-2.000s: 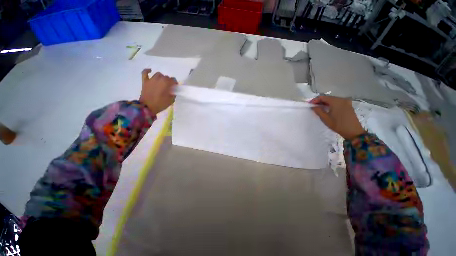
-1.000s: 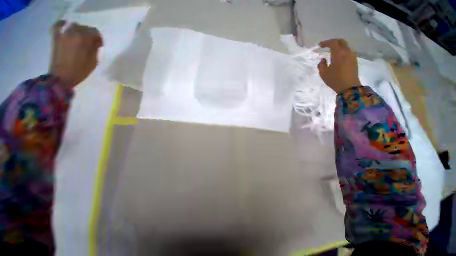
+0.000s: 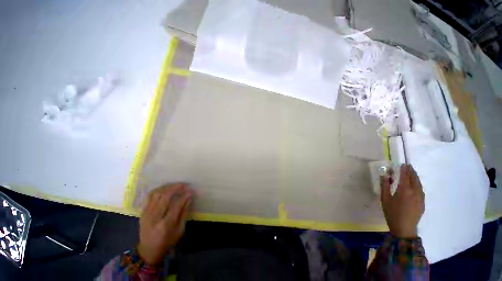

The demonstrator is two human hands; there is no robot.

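My left hand (image 3: 165, 217) lies palm down at the near left edge of the beige cloth (image 3: 236, 148), fingers close together. Its palm and fingertip undersides are hidden. My right hand (image 3: 404, 203) is at the near right, its fingers around a small translucent bottle (image 3: 380, 174) with a reddish mark, probably the glue bottle. A white sheet (image 3: 269, 46) with a faint grey U shape lies slantwise at the far side of the cloth, touched by neither hand. A tangled heap of narrow white strips (image 3: 377, 82) lies at its right end.
Yellow tape (image 3: 147, 131) frames the cloth. Thick white pieces with dark edge lines (image 3: 440, 181) are stacked at right, beside brown paper (image 3: 462, 104). Crumpled white scraps (image 3: 74, 104) lie on the white table at left. Beige layers (image 3: 385, 22) are at the far side.
The sheet has been let go and lies flat. Both hands have come back to the near edge, and my right hand has taken hold of the bottle. The view has shifted down and left.
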